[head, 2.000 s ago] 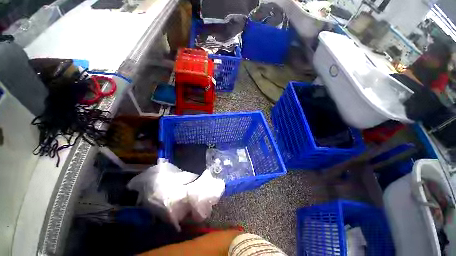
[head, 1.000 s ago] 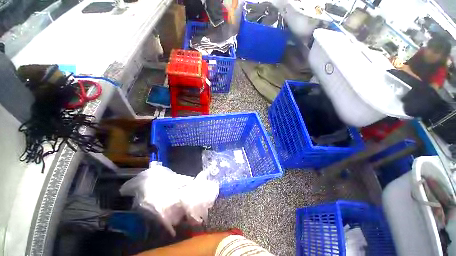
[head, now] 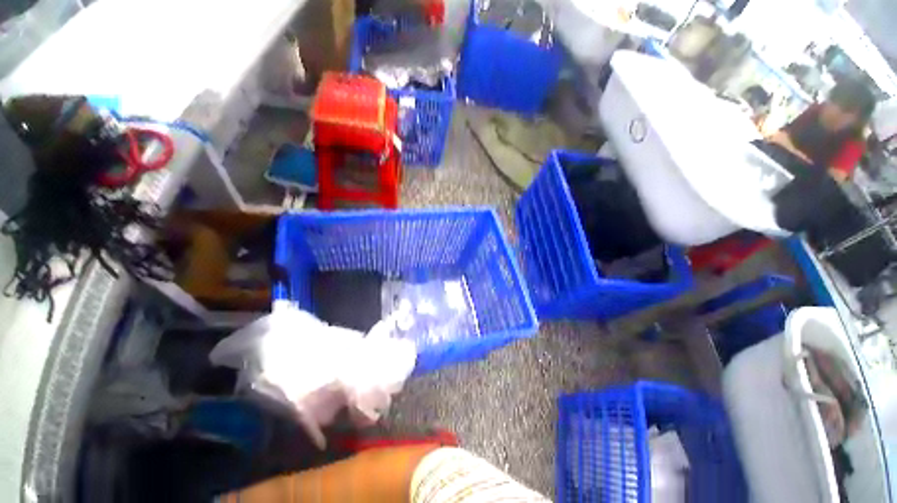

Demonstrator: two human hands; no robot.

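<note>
Neither of my hands is in view. Only a bare forearm and a striped sleeve show at the bottom edge, with the hand cut off. A crumpled white plastic bag (head: 315, 368) hangs at the near left corner of a blue slatted crate (head: 393, 218). Inside the crate lie a shiny clear packet (head: 433, 309) and something dark. A tangled heap of black cords (head: 74, 221) hangs over the table edge at the left. Red loops, apparently scissor handles (head: 128, 157), lie beside it.
A red stool (head: 355, 113) stands beyond the crate. More blue crates stand on the speckled floor, one with dark cloth (head: 615, 211). White tubs (head: 679, 147) line the right side. A person (head: 831, 123) sits at the far right. A patterned tape edges the table.
The view has turned, so the crates, stool, bag and cords appear further left and slightly higher. The forearm and sleeve stay at the bottom edge, also a little further left.
</note>
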